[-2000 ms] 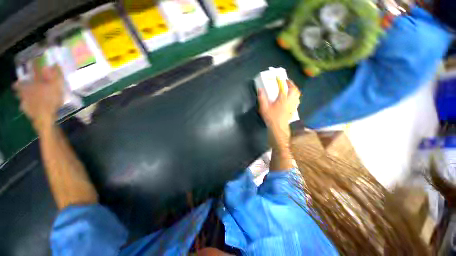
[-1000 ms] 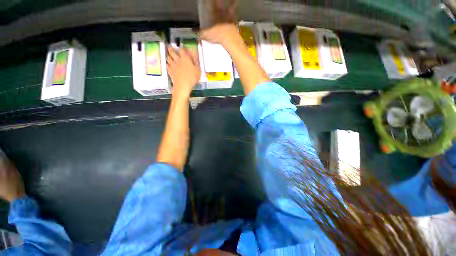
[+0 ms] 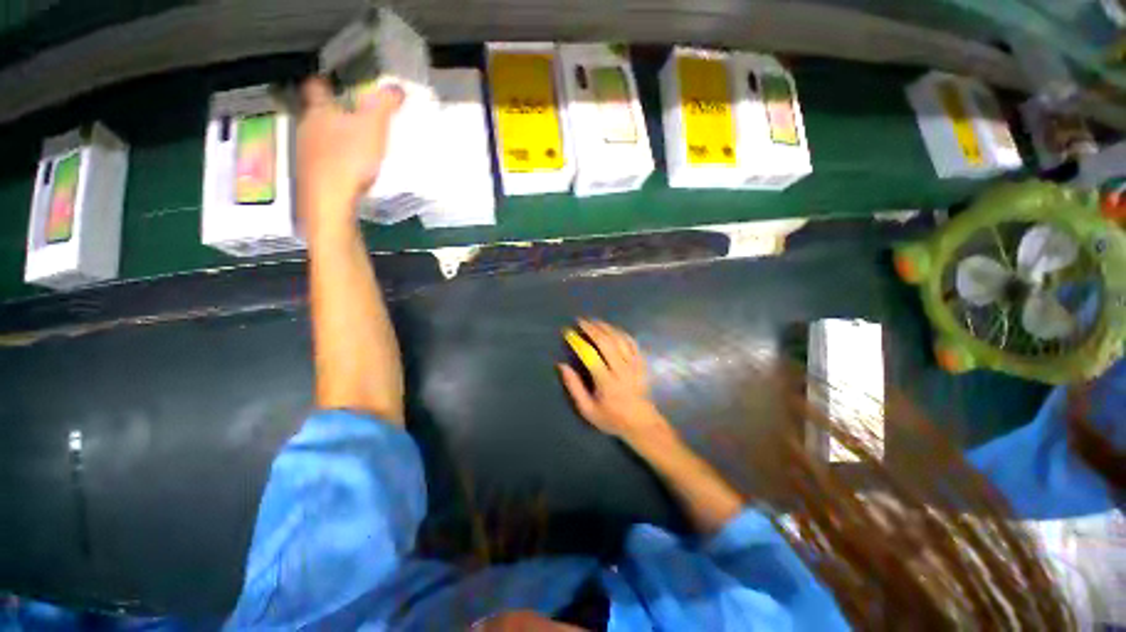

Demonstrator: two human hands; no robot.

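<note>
My left hand [image 3: 340,154] is over the belt at the upper left, its thumb and fingers around a white phone box [image 3: 405,148] that sits tilted; the hand hides much of its top, so I cannot tell whether lid and base are fully joined. A plain white box piece [image 3: 461,161] stands close against its right side. My right hand [image 3: 608,377] is empty over the black bench, fingers spread, with a yellow band on one finger. White slim inserts [image 3: 846,395] lie on the bench to its right.
The green belt [image 3: 858,161] carries closed-looking phone boxes [image 3: 253,173] at left and yellow-faced bases [image 3: 527,117] beside lids [image 3: 605,117] further right. A green fan [image 3: 1019,284] stands at right, near another person's blue sleeve [image 3: 1043,463].
The belt boxes have shifted left. My left hand has moved left and up with them; my right hand has left the boxes and come down over the bench. The hand at far left is gone.
</note>
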